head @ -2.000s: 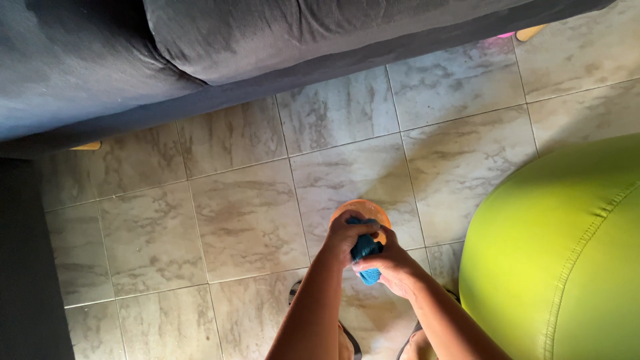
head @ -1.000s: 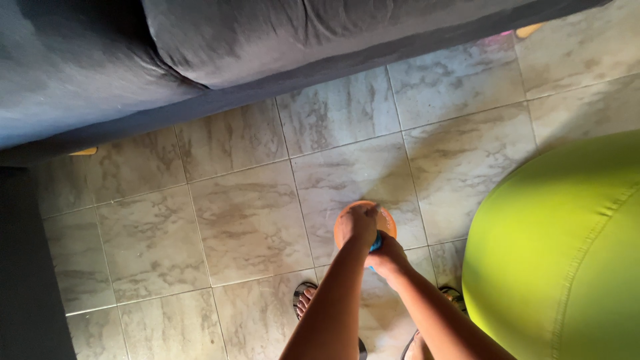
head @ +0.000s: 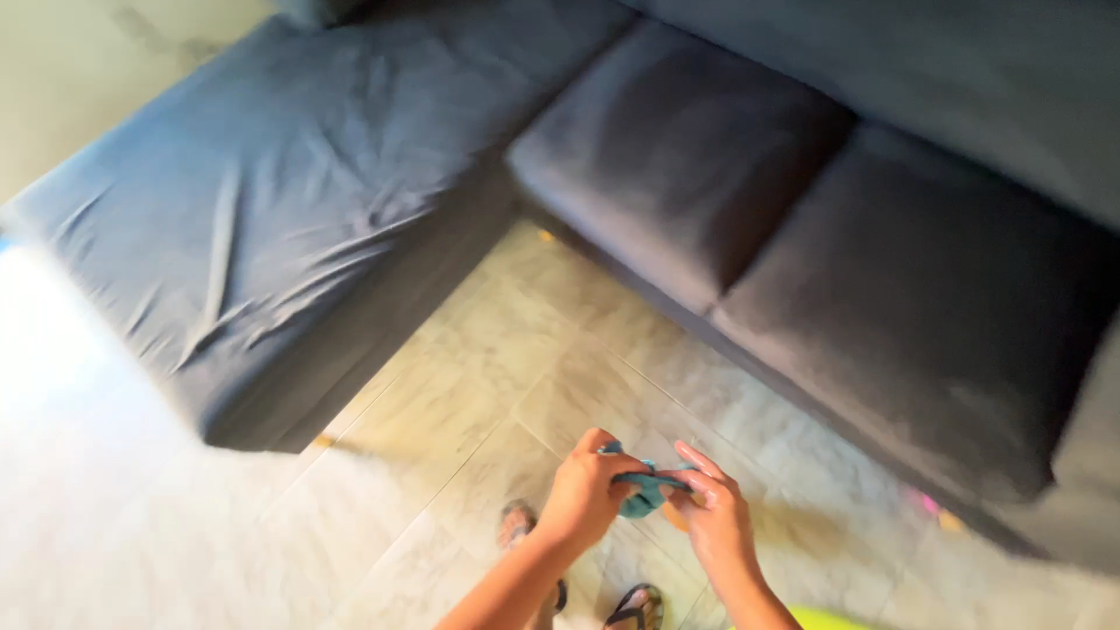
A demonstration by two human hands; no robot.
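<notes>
A crumpled teal cloth (head: pixel 643 494) is stretched between my two hands, low in the middle of the view. My left hand (head: pixel 591 490) grips its left part, with a bit of cloth showing above the fingers. On the other side, my right hand (head: pixel 713 507) pinches its right part between thumb and fingers, the index finger raised; the skin looks wet. Behind the cloth and my right hand, a small part of a round orange object (head: pixel 675 516) shows on the floor; the rest is hidden.
A dark grey L-shaped sofa has a wrinkled chaise (head: pixel 289 192) at left and seat cushions (head: pixel 901 289) at right. My sandalled foot (head: pixel 643 604) stands on the marbled tile floor (head: pixel 455 437). A lime-green item (head: pixel 822 619) edges in at the bottom. Something pink (head: pixel 927 502) lies by the sofa base.
The view has swung left and up, showing more of the sofa. My hands, earlier close together over the orange object, are now farther apart with the cloth spread between them.
</notes>
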